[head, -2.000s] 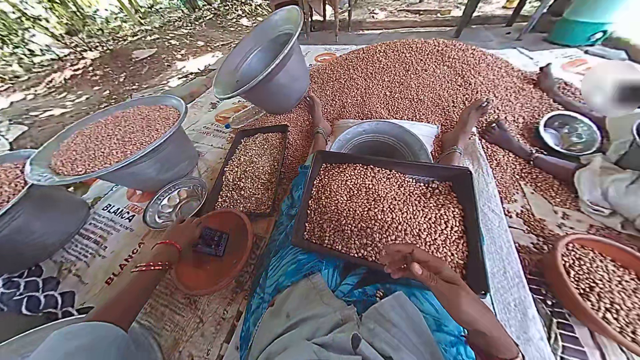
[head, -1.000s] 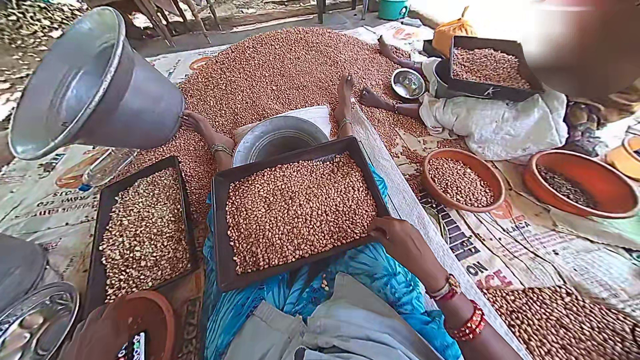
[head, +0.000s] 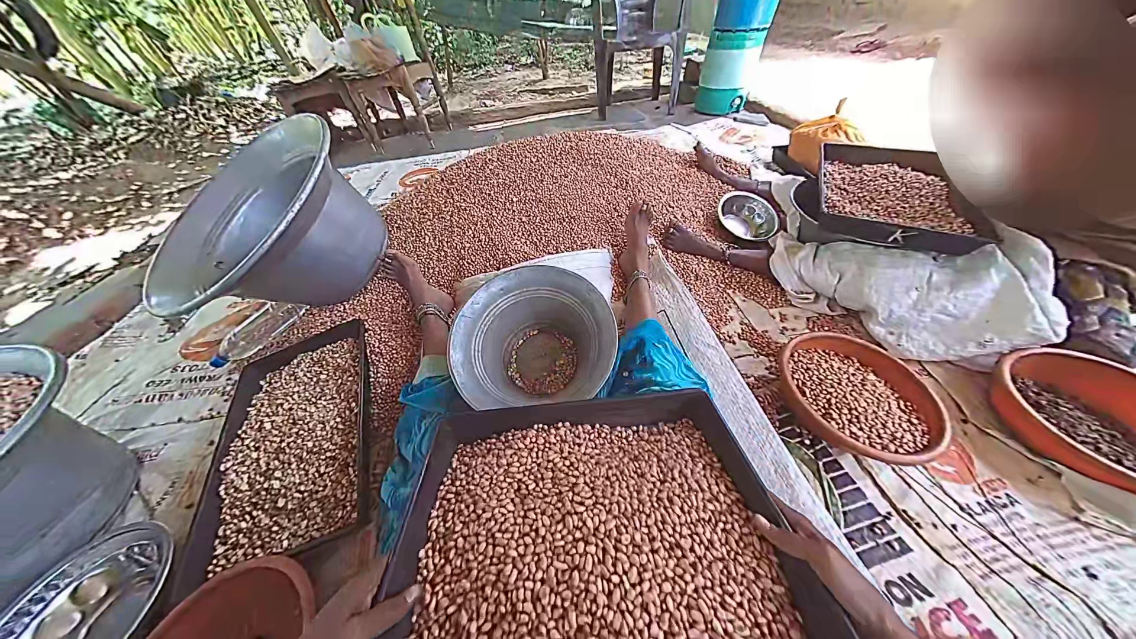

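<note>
A black rectangular tray [head: 728, 435] full of reddish-brown nuts [head: 586, 532] lies across my lap. My left hand [head: 359, 608] grips its near left side, with the thumb over the rim. On the right side, my right hand [head: 812, 541] holds the rim, its thumb on the edge by the nuts. Just beyond the tray, between my legs, stands a metal basin [head: 479, 337] with a few nuts and bits at its bottom. To my left lies a second black tray [head: 232, 444] of paler nuts, with a terracotta-coloured bowl [head: 257, 599] beside my left hand.
A large heap of nuts [head: 532, 195] spreads ahead. At left are a tilted metal basin [head: 346, 231], a plastic bottle [head: 257, 333] and a metal plate [head: 133, 568]. Orange bowls [head: 936, 444] stand at right, near a seated person [head: 745, 257] with a tray [head: 932, 240] on the lap.
My left hand has gone from beside the terracotta-coloured bowl to the lap tray's left side. My right hand, off the rim at first, now holds it. The view has shifted.
</note>
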